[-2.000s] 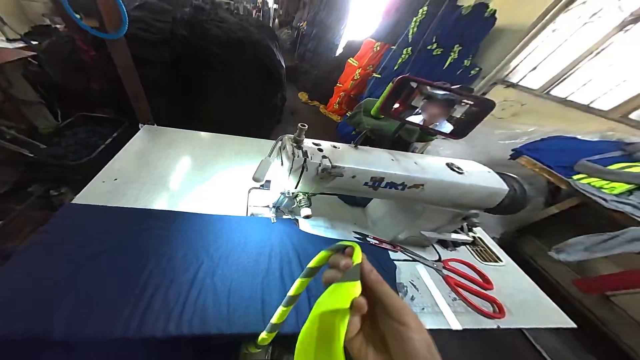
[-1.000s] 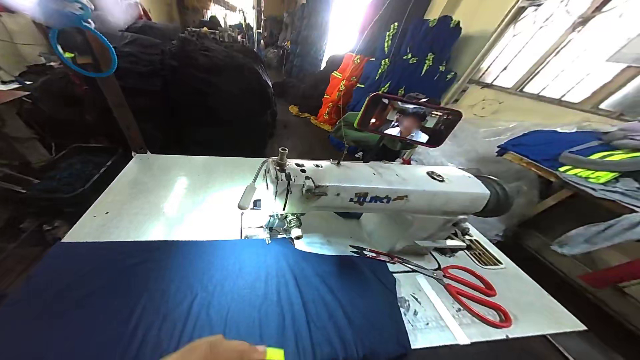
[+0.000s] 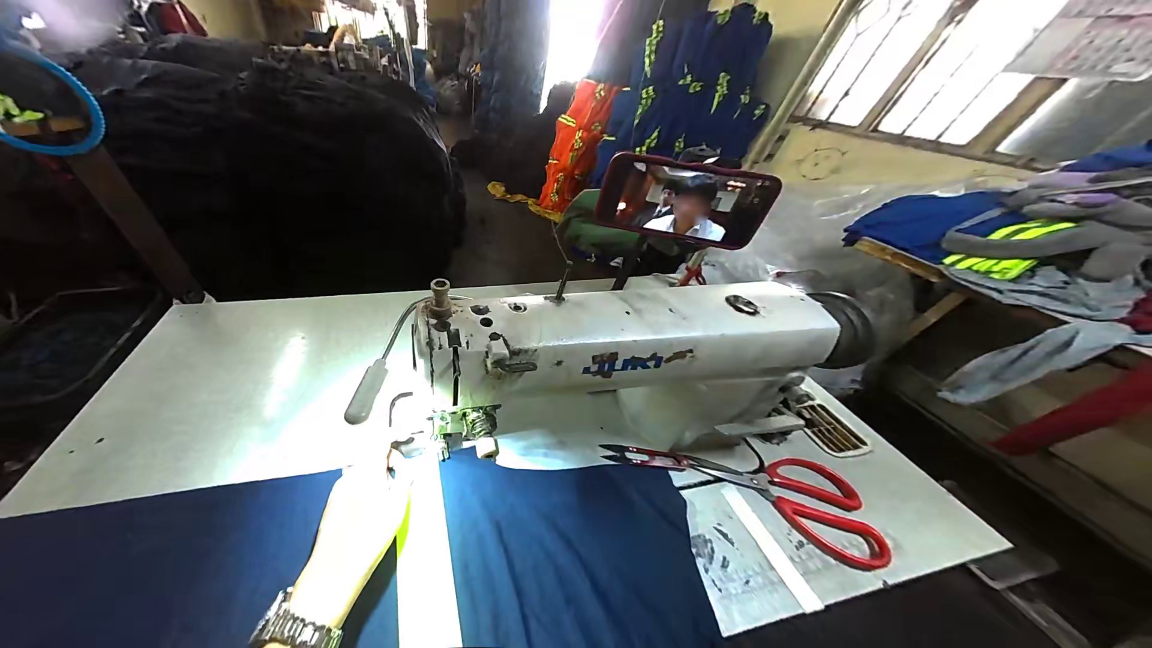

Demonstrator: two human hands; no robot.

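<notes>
My left hand (image 3: 373, 495), with a metal-banded watch (image 3: 295, 623) at the wrist, reaches in from the lower left. Its fingertips are beside the needle area of the white Juki sewing machine (image 3: 630, 337). Glare hides whether they pinch anything. Along the hand's right side runs a bright pale strip (image 3: 430, 567), with fluorescent yellow material (image 3: 402, 526) showing between. Dark blue fabric (image 3: 558, 540) lies beneath the strip and hand, reaching the machine's needle end. My right hand is out of view.
Red-handled scissors (image 3: 774, 486) and small thread snips (image 3: 643, 457) lie right of the fabric. A phone (image 3: 688, 200) stands behind the machine. Folded garments (image 3: 1017, 238) are piled on a shelf at right. A blue ring (image 3: 85, 103) hangs at upper left.
The hand holding the yellow and grey strip two seconds ago left that spot. My left hand is now at the needle area, and a pale strip lies on the blue fabric.
</notes>
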